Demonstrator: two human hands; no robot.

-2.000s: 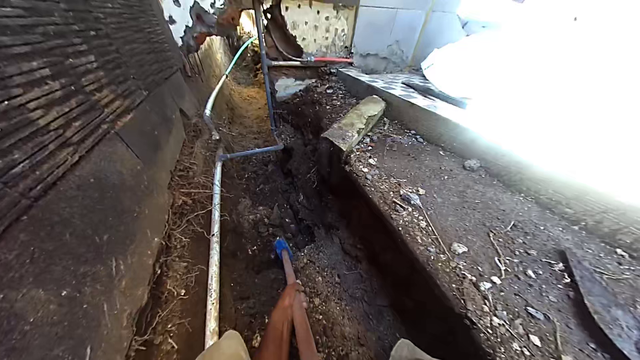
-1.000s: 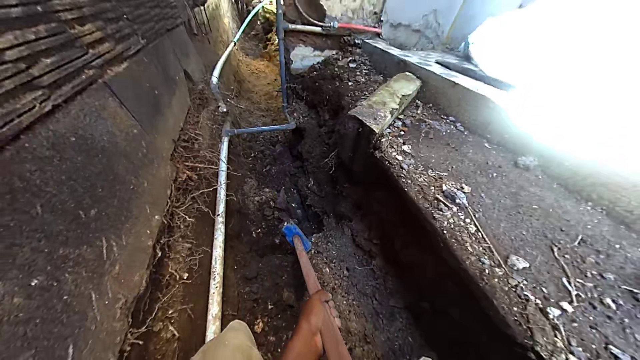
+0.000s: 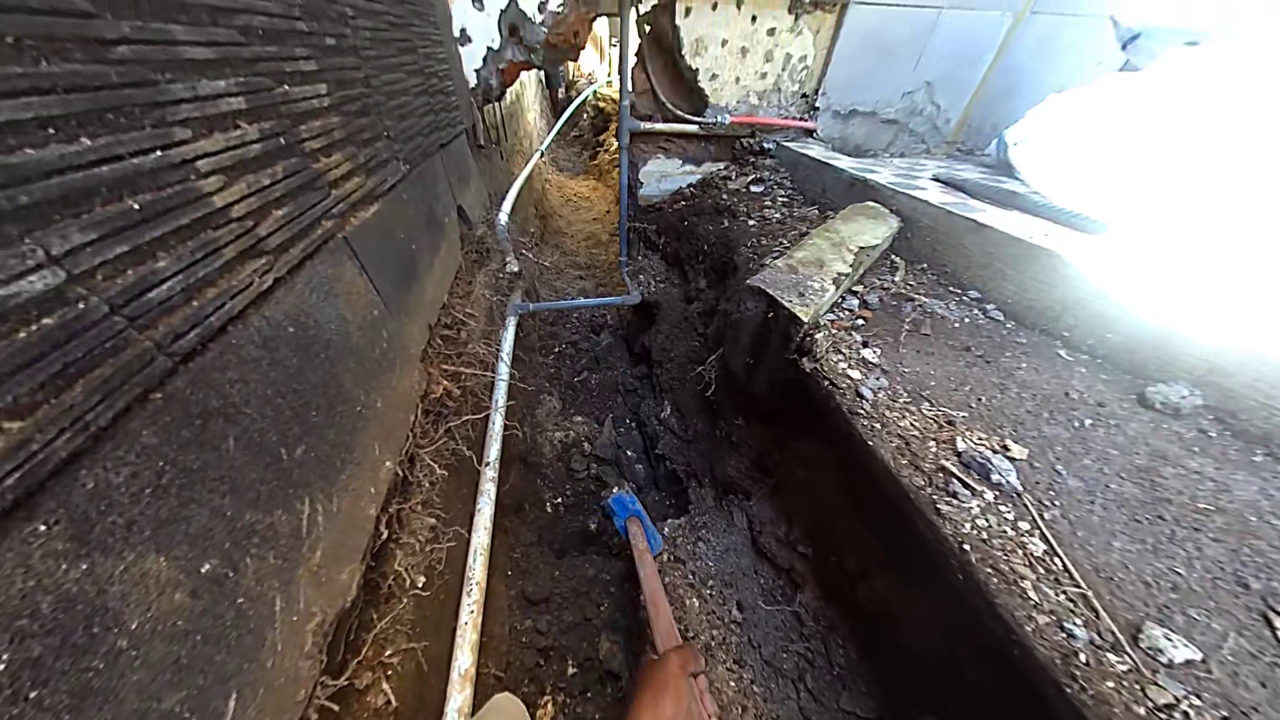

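My left hand (image 3: 672, 686) is closed around the wooden handle (image 3: 655, 600) of a digging tool, likely a hoe, at the bottom centre. Its blue metal head (image 3: 634, 520) rests on dark, crumbly soil (image 3: 600, 590) in a narrow trench, beside a dark hollow. The lower end of the handle leaves the frame, and my right hand is out of view. Left of the tool, a whitish, dirt-stained pipe (image 3: 485, 500) runs lengthwise and joins a grey pipe (image 3: 575, 303) that crosses the trench.
A ridged dark wall (image 3: 180, 180) and exposed roots (image 3: 425, 450) border the left side. A concrete chunk (image 3: 830, 260) overhangs the deep right-hand cut. Gravelly ground (image 3: 1080, 450) and a concrete ledge (image 3: 960, 250) lie right. A pale green hose (image 3: 550, 140) runs toward the back.
The view has shifted over the trench. The blue head stays low near the hollow, and my left hand keeps its grip on the handle.
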